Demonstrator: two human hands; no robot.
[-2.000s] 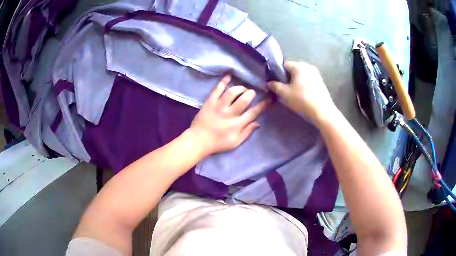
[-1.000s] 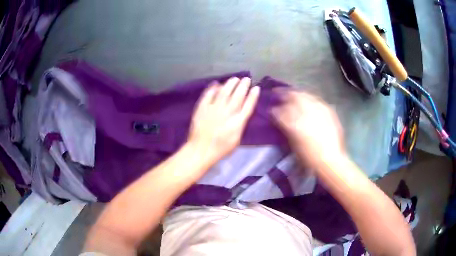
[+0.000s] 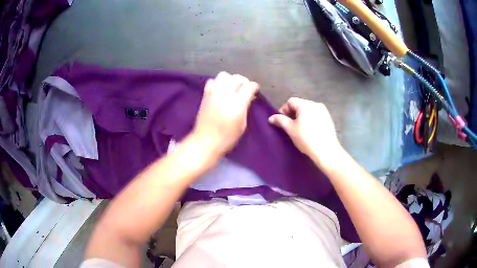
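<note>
The purple garment piece [image 3: 172, 97] lies across the pressing table with its purple face mostly up. A small dark oblong mark [image 3: 136, 113] shows on it at the left. Pale lilac interlining [image 3: 225, 175] shows below my left hand, and more is folded at the left end. My left hand [image 3: 225, 107] has its fingers curled on the far edge of the cloth and grips it. My right hand [image 3: 306, 123] is at the slanting right edge, thumb and fingertips close together; whether cloth is pinched between them is unclear.
The steam iron [image 3: 348, 39] with its tan handle [image 3: 376, 26] lies at the upper right, its hose [image 3: 436, 86] running right. Red-orange handles [image 3: 420, 125] show beside the table. Purple cloth is heaped at the left edge [image 3: 15, 78]. A pile [image 3: 429, 209] lies low at right.
The garment piece has turned from its lilac inside to mostly purple face, and its right part now slants down toward me. The iron appears higher and further left in view.
</note>
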